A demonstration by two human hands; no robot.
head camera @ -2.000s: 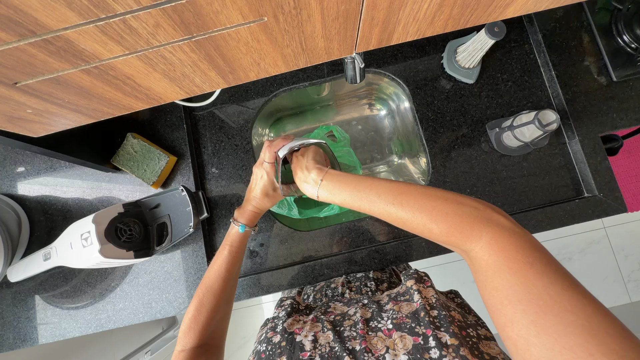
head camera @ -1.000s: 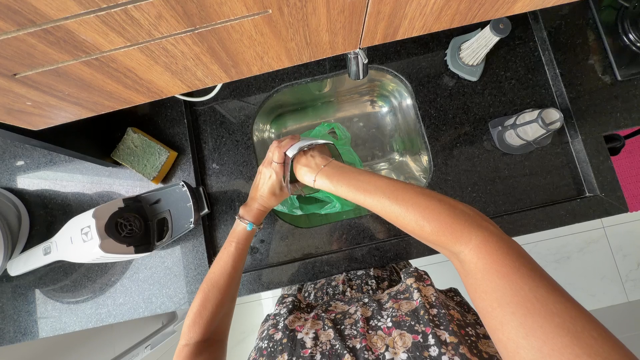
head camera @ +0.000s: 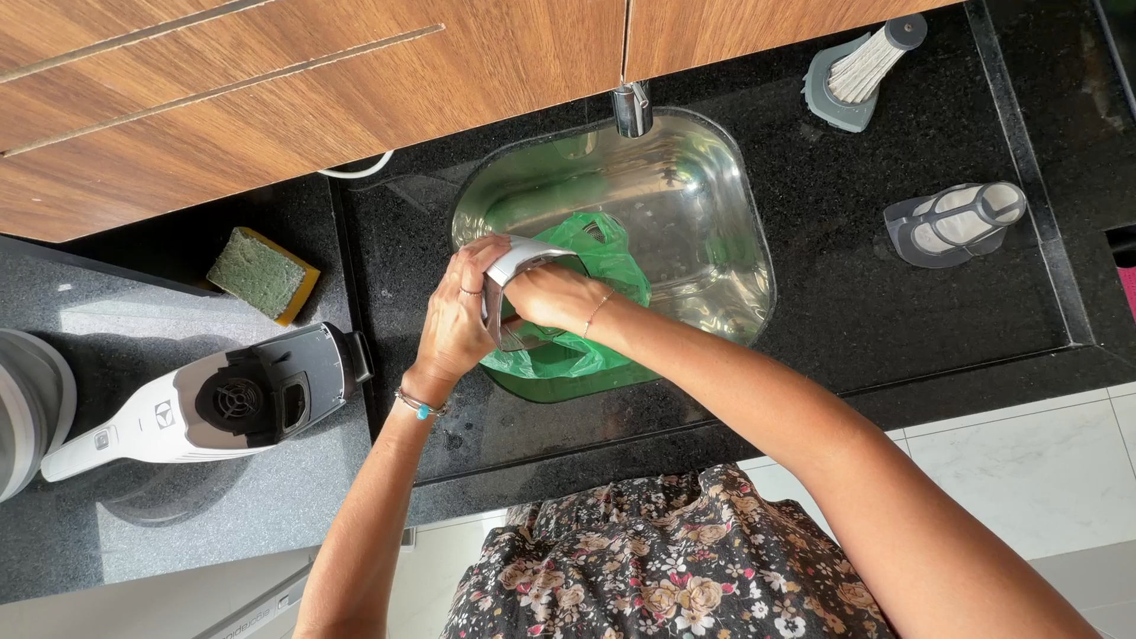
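My left hand (head camera: 457,311) grips the white and clear plastic dust container (head camera: 524,257) of a handheld vacuum, over the left part of the sink. Inside its opening is my right hand (head camera: 550,297), its fingers hidden, so I cannot tell whether they hold anything. Below the container a green plastic bag (head camera: 612,257) lies in the stainless steel sink (head camera: 710,293). The white Electrolux vacuum body (head camera: 191,408) rests on the grey counter at left. On the black counter at right are a pleated filter (head camera: 861,80) and a mesh filter holder (head camera: 954,226).
A green and yellow sponge (head camera: 266,273) lies left of the sink. The chrome faucet (head camera: 633,109) projects over the sink's back edge, close under wooden cabinets (head camera: 497,71). Round grey-white containers (head camera: 31,408) stand at far left. A raised ledge (head camera: 1021,160) borders the counter at right.
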